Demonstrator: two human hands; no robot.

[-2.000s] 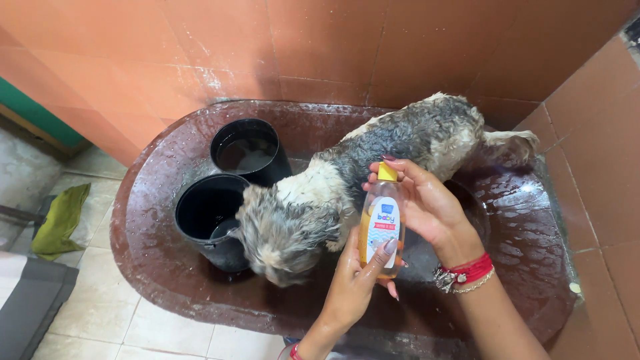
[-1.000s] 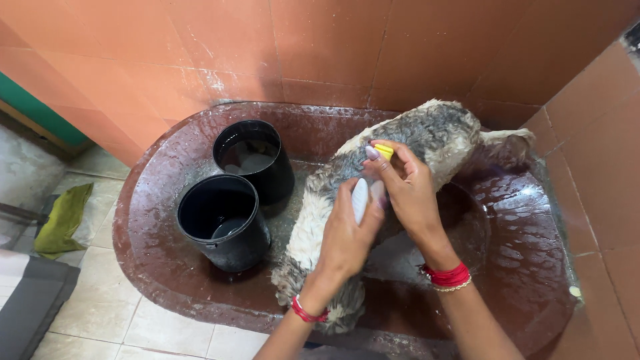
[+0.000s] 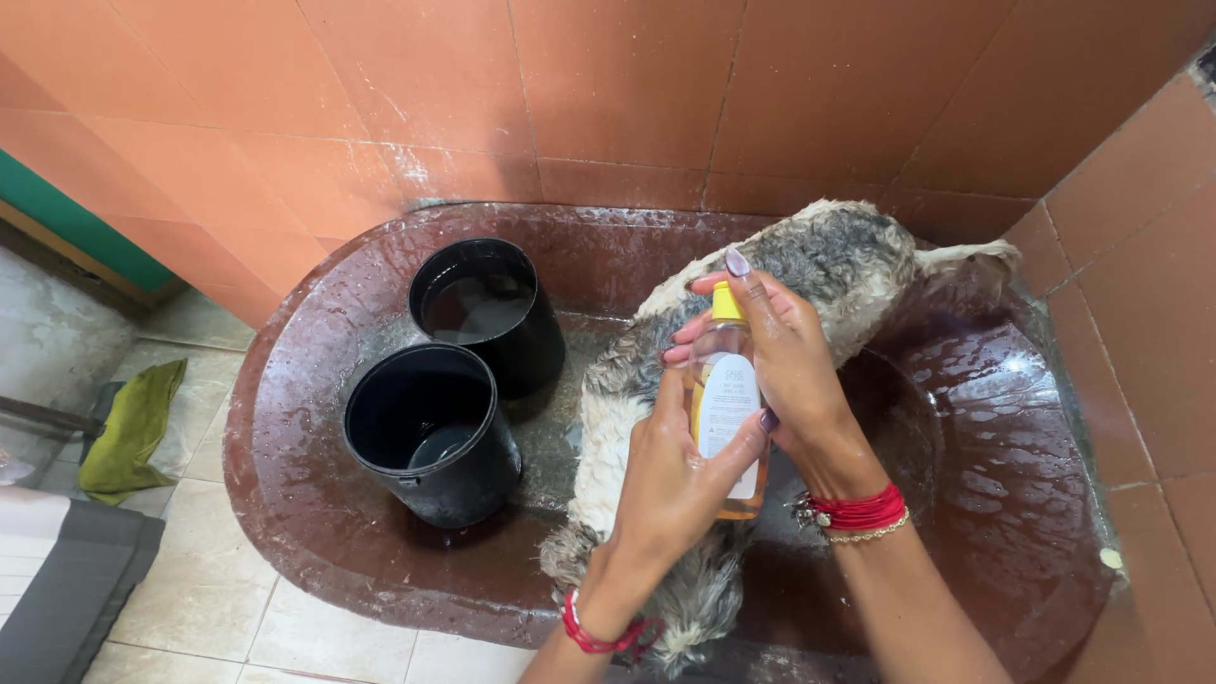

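A clear plastic bottle of amber liquid [image 3: 730, 408] with a yellow cap and a white label bearing writing stands nearly upright between my hands. My left hand [image 3: 679, 465] is wrapped around its lower body, thumb across the label. My right hand [image 3: 784, 351] holds the upper part, with its thumb beside the cap, which looks closed. Behind and below the bottle, a wet grey and white dog [image 3: 822, 252] stands in a dark red tub [image 3: 313, 513], its head low near the front rim and its tail to the right. My hands hide part of its back.
Two black buckets stand in the tub left of the dog: the rear one [image 3: 537, 351] holds water, and the front one [image 3: 456, 494] has some liquid at its bottom. Tiled walls [image 3: 627, 85] border the tub behind and at right. A green cloth [image 3: 133, 427] lies at far left.
The bottle has turned from tilted between my hands to nearly upright, label showing. Since two seconds ago, the dog's head has moved away from the buckets toward the front rim, and the front bucket has shifted right.
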